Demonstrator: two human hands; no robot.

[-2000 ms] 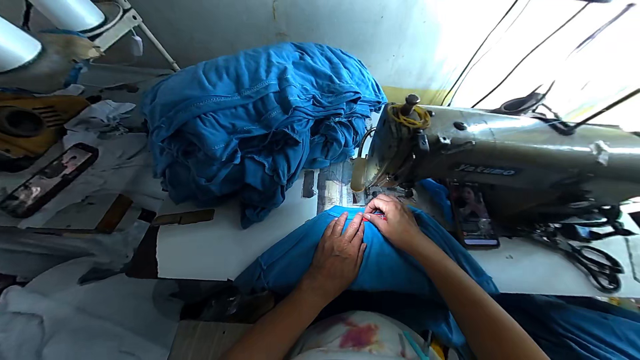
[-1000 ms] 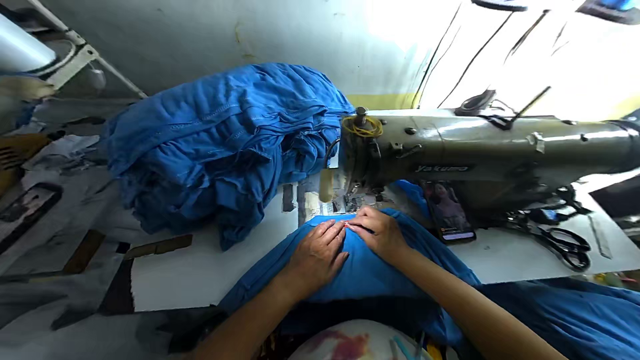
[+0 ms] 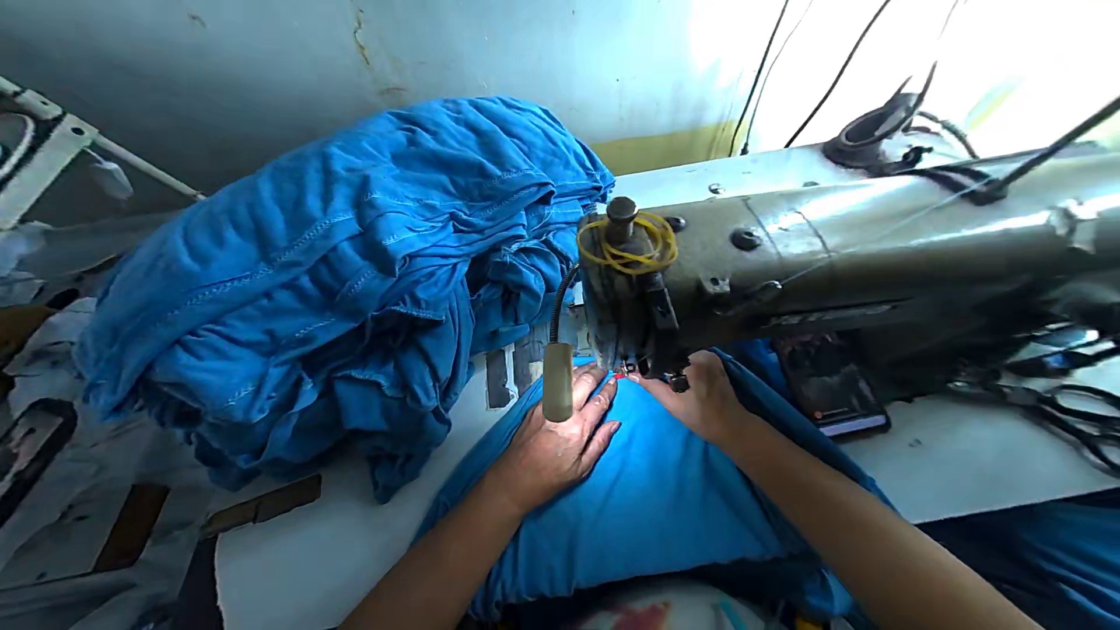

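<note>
Blue knit fabric lies over the table edge and runs up to the needle area of a sewing machine. My left hand rests flat on the fabric, left of the presser foot, fingers spread a little. My right hand is at the fabric's top edge on the other side of the foot; its fingertips pinch the cloth, partly behind the machine head. A small red spot shows between the hands at the needle. The lamp on a flexible neck hangs in front of my left fingers.
A large heap of blue garments stands on the table at the left. Right of the hands, under the machine arm, lies a phone; black-handled scissors are farther right. Another phone and scraps lie at far left.
Both hands and the fabric edge have come up to the needle, under the machine head; before, they were in front of it. The view has moved closer to the machine.
</note>
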